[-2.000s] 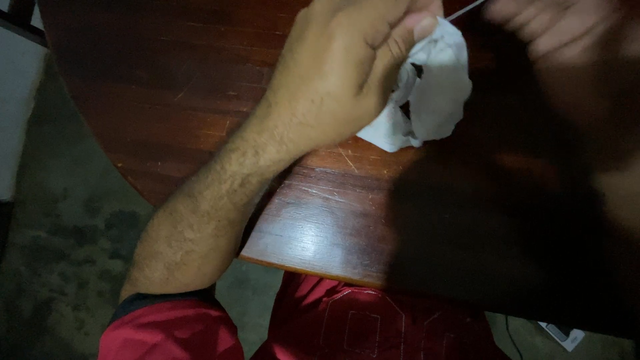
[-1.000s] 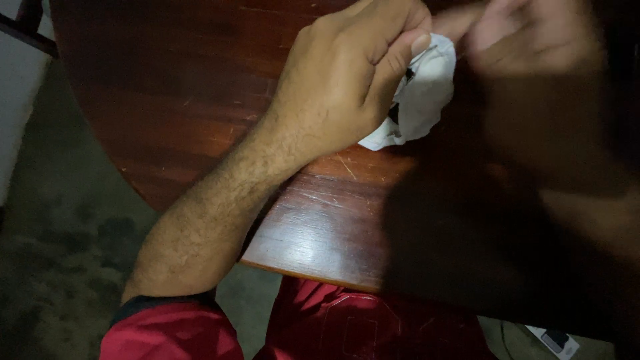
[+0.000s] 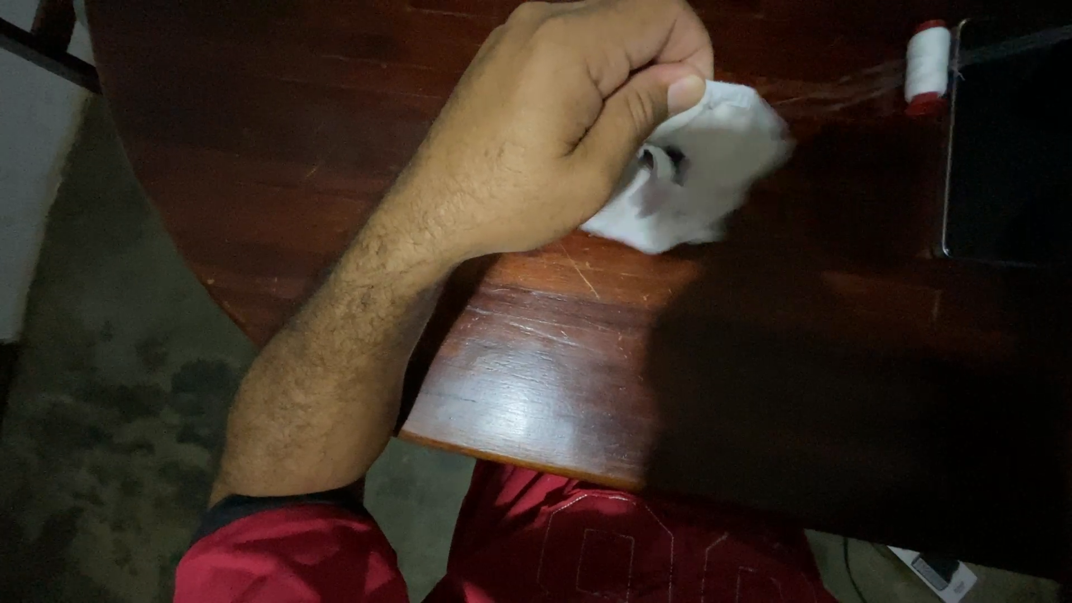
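My left hand (image 3: 586,109) pinches a piece of white fabric (image 3: 712,167) between thumb and fingers, near the top centre of the view. The fabric hangs from the fingertips over the dark wooden table, its right edge blurred, with a dark gap near its middle. My right hand is out of the picture. A spool of white thread (image 3: 928,67) with red ends lies to the right of the fabric. Thin pale strands cross the table near it.
The polished wooden table (image 3: 536,394) has a curved edge at the left and a near edge above my red clothing. A dark flat device (image 3: 1013,151), perhaps a tablet or phone, lies at the right. Below the table, lower right, are a white object (image 3: 934,574) and a cable.
My right hand, near the fabric in both earlier frames, has left the view. The spool and the dark device now show at the right. My left hand still holds the fabric.
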